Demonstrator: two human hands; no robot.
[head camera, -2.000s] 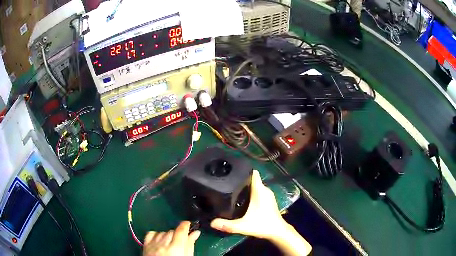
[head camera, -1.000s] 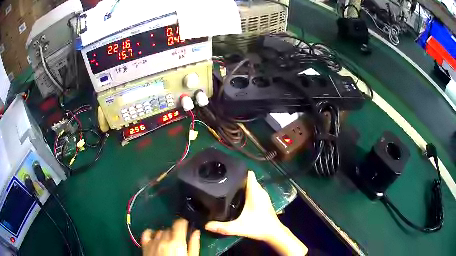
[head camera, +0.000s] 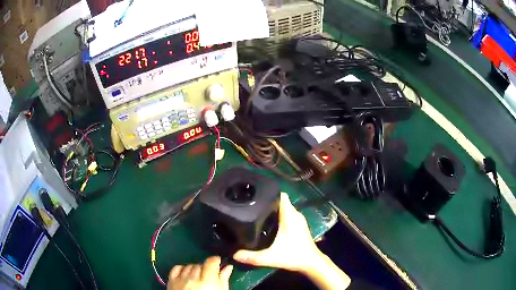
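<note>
A black cube power socket (head camera: 240, 208) stands on the green mat, a round outlet on its top face and more on its sides. My right hand (head camera: 291, 241) grips its right side and lower front edge. My left hand (head camera: 201, 276), cut off by the bottom edge, has its fingers closed on the small dark plug (head camera: 226, 261) of the USB test lead (head camera: 154, 249) at the cube's lower front. Whether the plug is seated in a port cannot be told. The panel meter (head camera: 170, 143) shows 0.03 and 0.00 or similar.
A power meter (head camera: 133, 76) stands on a DC electronic load (head camera: 170, 116) behind the cube. A long power strip (head camera: 334, 105), brown extension socket (head camera: 331, 154) and coiled cord (head camera: 370, 170) lie right of them. A second cube (head camera: 438, 178) stands at right, a white tester (head camera: 25, 226) at left.
The panel meter readings rose to about 2.5, then fell back near zero. My left fingers moved off the plug area and back in. The cube has shifted only slightly.
</note>
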